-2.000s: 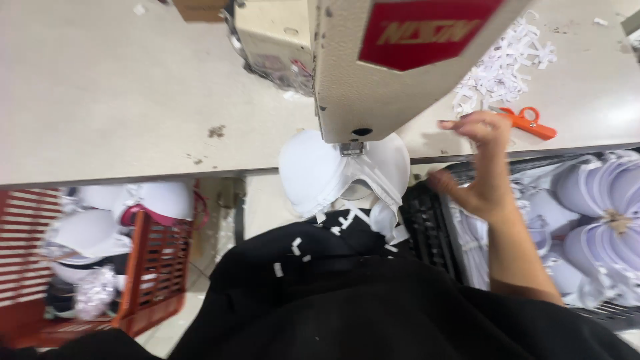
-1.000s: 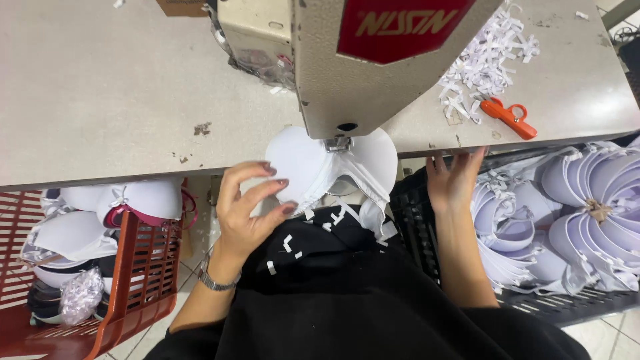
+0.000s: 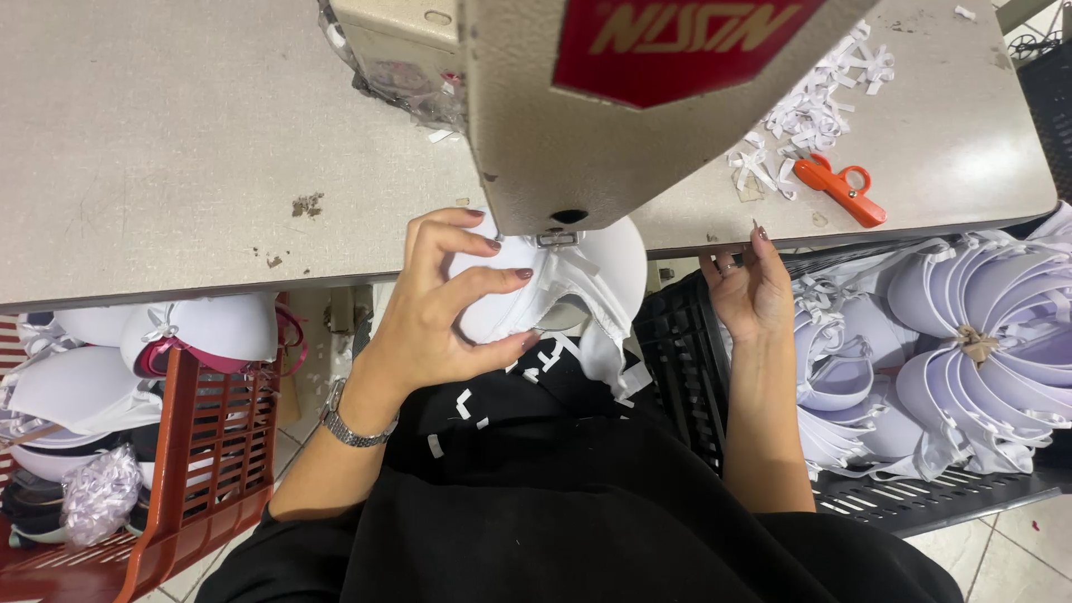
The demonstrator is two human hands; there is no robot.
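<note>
A white padded bra (image 3: 615,264) lies under the head of a Nissin sewing machine (image 3: 544,142), its cups at the presser foot (image 3: 559,239). My left hand (image 3: 444,301), with a metal watch at the wrist, is on the bra's left cup, fingers spread over it and thumb at its lower edge. At the table's front edge, right of the bra, my right hand (image 3: 749,289) is palm up with fingers bent; some fingertips are hidden under the edge, and I cannot tell whether they hold anything. Orange thread snips (image 3: 840,192) lie beyond it, beside a pile of small white ribbon bows (image 3: 816,109).
The grey table (image 3: 167,167) spans the view. A red plastic basket (image 3: 172,469) at left holds bras and a bag of bows. At right, a black plastic crate (image 3: 921,502) holds stacked white bra cups (image 3: 946,285). White ribbon scraps (image 3: 463,404) lie on the black clothing.
My left hand, out of view two seconds ago, came in beside the bra and is now on its left cup. My right hand has come down from above the table's edge to that edge.
</note>
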